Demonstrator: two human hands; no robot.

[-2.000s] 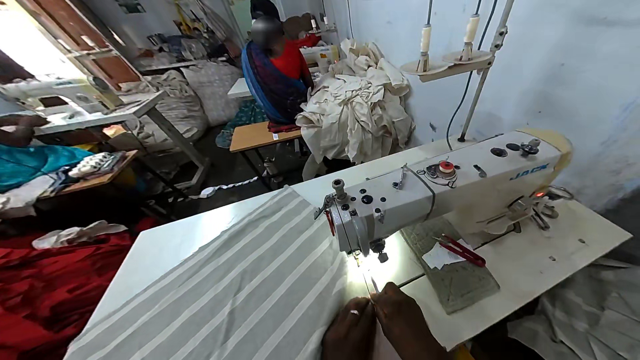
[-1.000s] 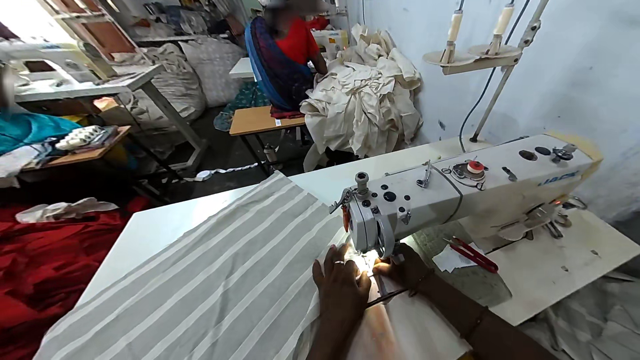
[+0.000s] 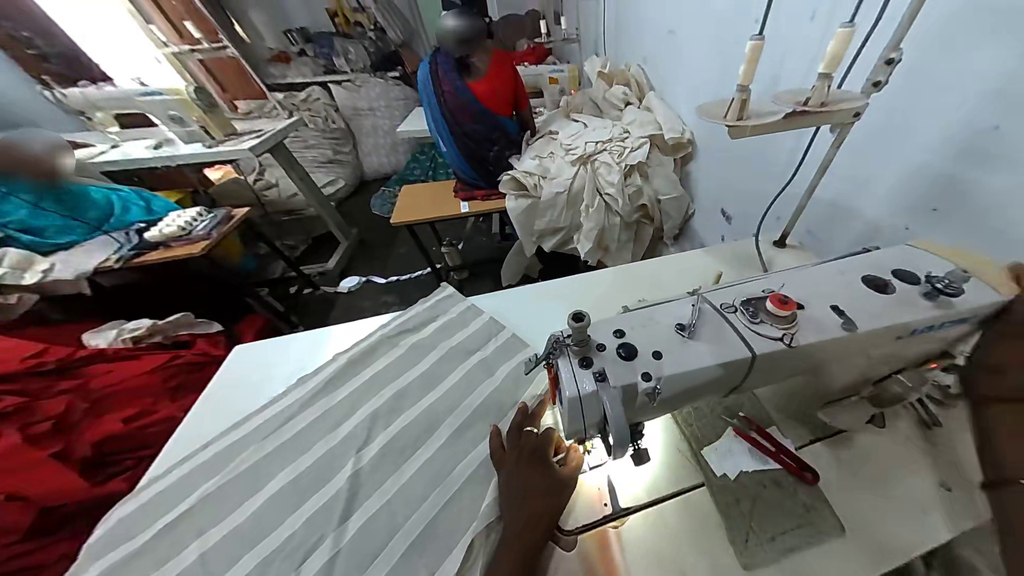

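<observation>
A white industrial sewing machine [image 3: 680, 360] stands on a white table, its lamp lighting the needle area. Beside the needle, my left hand [image 3: 534, 468] lies with spread fingers at the edge of a grey and white striped cloth [image 3: 344, 448]; whether it pinches the cloth is unclear. My right hand [image 3: 1018, 280] is at the handwheel end of the machine, cut by the frame's edge, its fingers mostly hidden. Red-handled thread snips [image 3: 774, 452] and a white scrap [image 3: 740, 454] rest on a grey pad [image 3: 776, 512] under the machine arm.
A thread stand [image 3: 848, 112] with cones rises behind the machine by the wall. Beyond the table are a heap of cream cloth [image 3: 600, 176] and a person [image 3: 488, 104] seated at another machine. Red cloth [image 3: 96, 416] lies at left, below another person's teal-covered arm [image 3: 72, 212].
My right hand has moved from beside the needle to the machine's far right end. My left hand stays near the needle, on the striped cloth.
</observation>
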